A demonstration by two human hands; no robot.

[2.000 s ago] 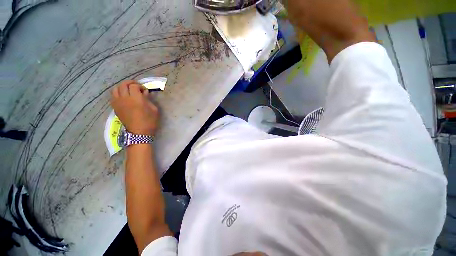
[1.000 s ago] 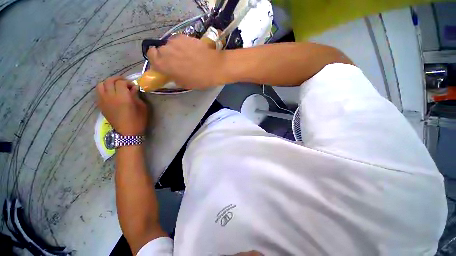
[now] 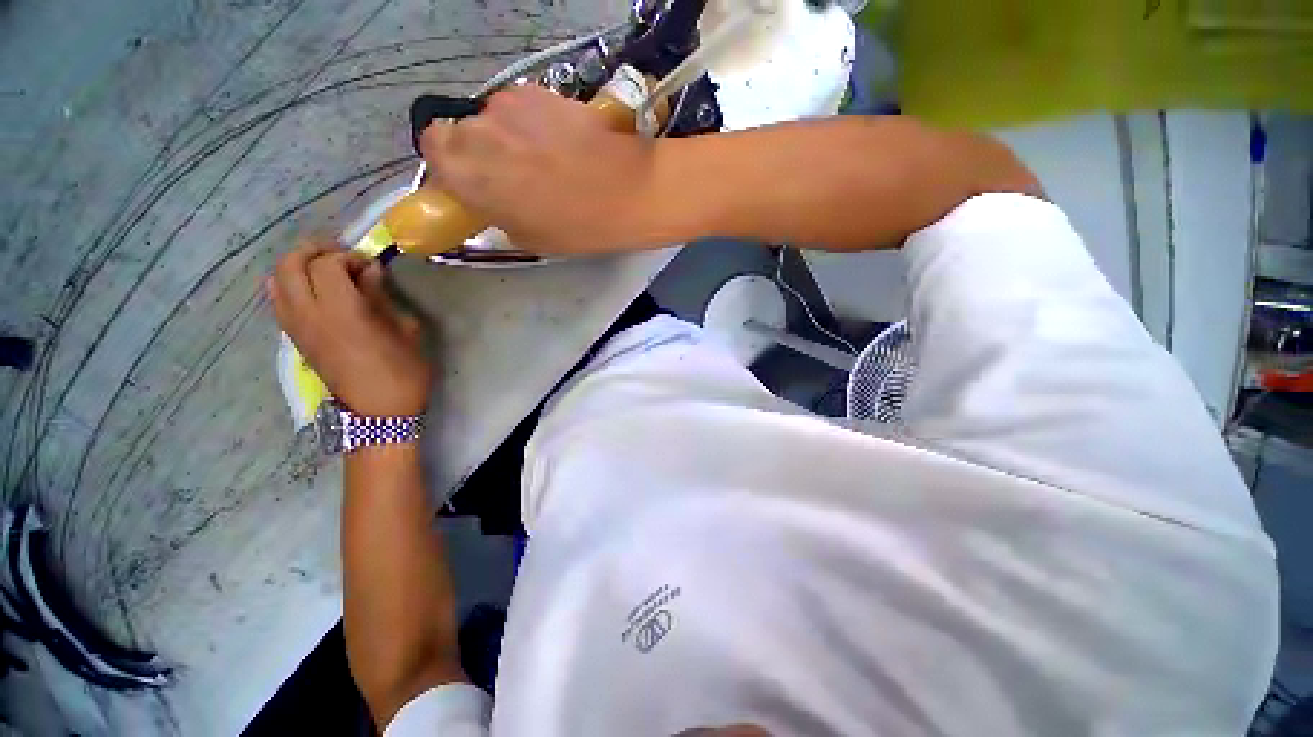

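Observation:
A curved white piece (image 3: 297, 409) lies on the table with a yellow template (image 3: 311, 383) on it. My left hand (image 3: 350, 328), with a watch at the wrist, bends over its middle, fingertips at a small dark edge. My right hand (image 3: 540, 166) is closed round the wooden handle (image 3: 434, 223) of the steam iron (image 3: 497, 248). The iron is down at the piece's upper end, close to my left fingertips. My hands hide the middle of the piece and most of the iron; contact under the iron cannot be seen.
The pale table (image 3: 187, 389) has curved pen lines. Dark-and-white crescents (image 3: 65, 612) lie at its lower left. The white iron rest (image 3: 785, 65) is at the top, beside yellow-green cloth (image 3: 1066, 65). A white fan (image 3: 881, 377) stands beyond the table edge.
Since two seconds ago, my right hand has brought the iron from the rest to the piece. In the last second, my left fingers have shifted slightly down, and more of the piece's upper end shows.

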